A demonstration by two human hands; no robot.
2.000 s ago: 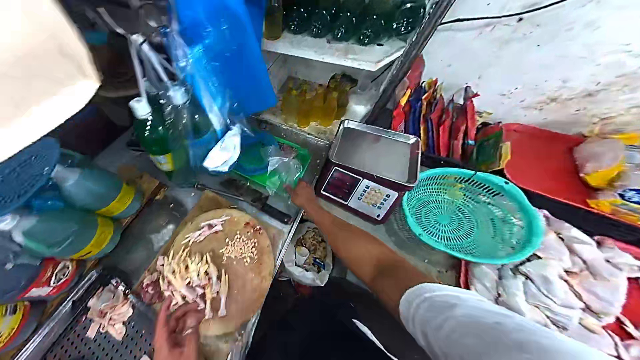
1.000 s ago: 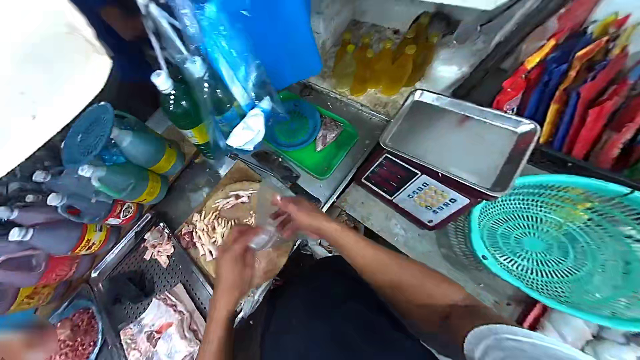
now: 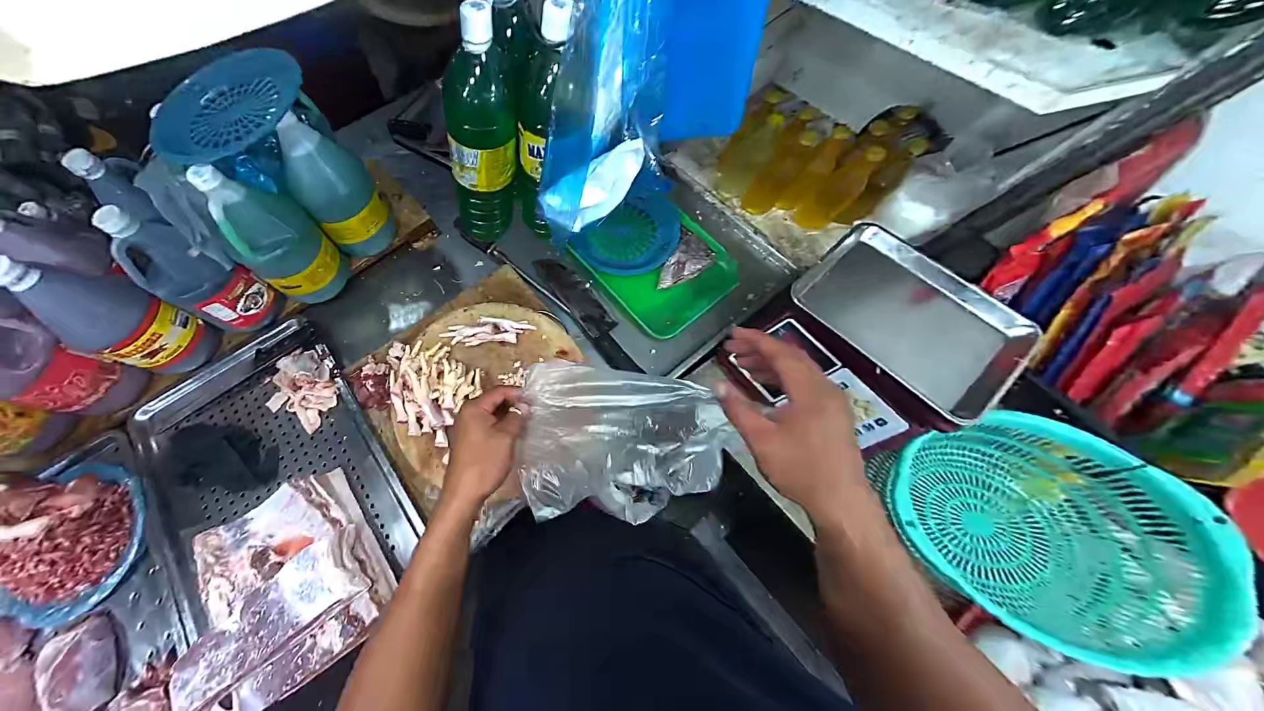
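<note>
A clear plastic bag (image 3: 617,430) hangs between my hands, in front of my dark clothing. My left hand (image 3: 484,439) pinches its left edge with thumb and fingers. At the bag's right side is my right hand (image 3: 790,415), fingers apart; whether it still grips the bag's edge I cannot tell. Behind my left hand, chicken feet (image 3: 425,390) lie piled on a round wooden chopping board (image 3: 533,296), with small cut pieces partly hidden by the bag. A knife (image 3: 573,296) rests beyond the board. Right of the bag stands a weighing scale (image 3: 859,405) with a metal pan (image 3: 913,321).
Perforated metal tray (image 3: 385,494) with meat (image 3: 286,553), left; bowl of ground meat (image 3: 69,543) beside it. Bottles (image 3: 267,217) stand behind. A green tray (image 3: 657,306) lies beyond the knife. Teal plastic basket (image 3: 1066,543) and hanging packets (image 3: 1136,306) are at right.
My left hand has left the chicken feet and now holds the bag. My right hand has come back from beside the green tray. The bag is spread wider between my hands than a second ago.
</note>
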